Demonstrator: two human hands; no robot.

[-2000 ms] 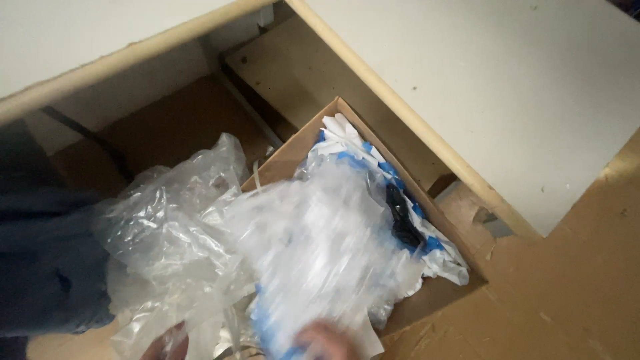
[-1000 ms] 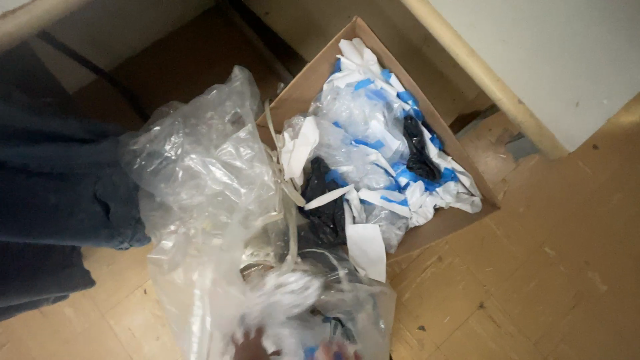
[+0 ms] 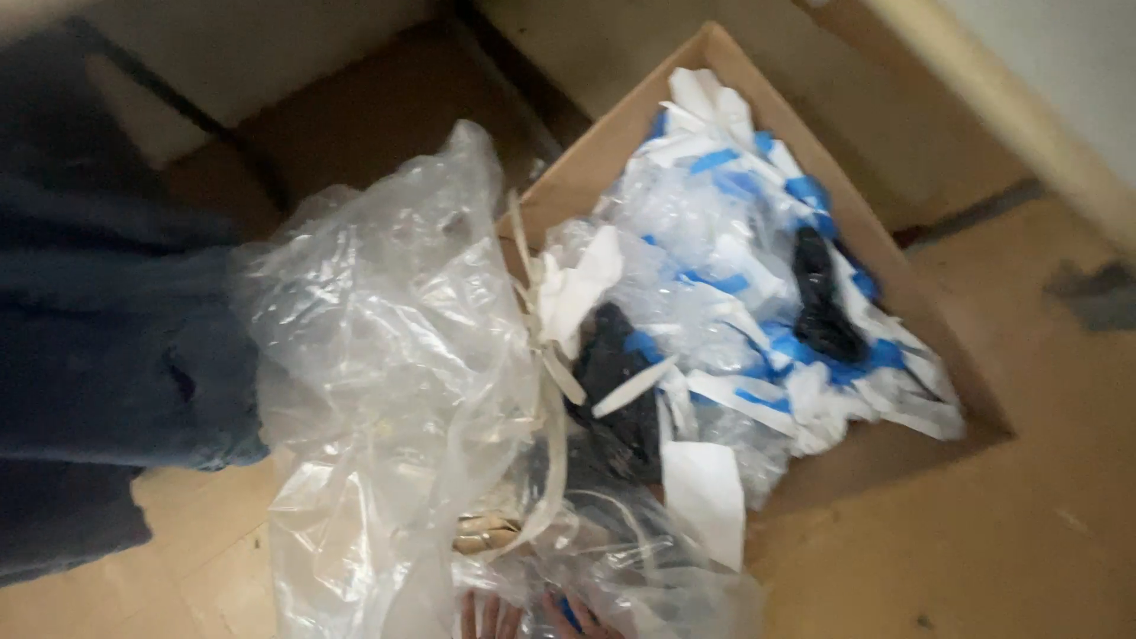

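At the bottom edge, my left hand (image 3: 490, 614) and my right hand (image 3: 581, 617) lie side by side among clear plastic. Only their fingers show, and the plastic partly hides them. A bit of blue is by my right fingers; whether either hand grips anything is unclear. The large clear plastic bag (image 3: 390, 311) spreads upward on the left. Beside it, a cardboard box (image 3: 799, 115) holds crumpled clear plastic (image 3: 701, 231), white and blue scraps (image 3: 816, 399) and a black plastic piece (image 3: 821, 293). Another black plastic piece (image 3: 612, 382) lies at the box's near left side.
Dark blue fabric (image 3: 115, 355) fills the left side. A pale furniture panel with a light edge (image 3: 1003, 98) crosses the upper right. Below and around the box is a tan tiled floor (image 3: 932, 550). A dark smudge-like patch (image 3: 1096, 293) is at the far right.
The blurred white and clear bundle that was over the box two seconds ago has left it, uncovering the contents. Both hands are now low at the bottom edge. The view has shifted.
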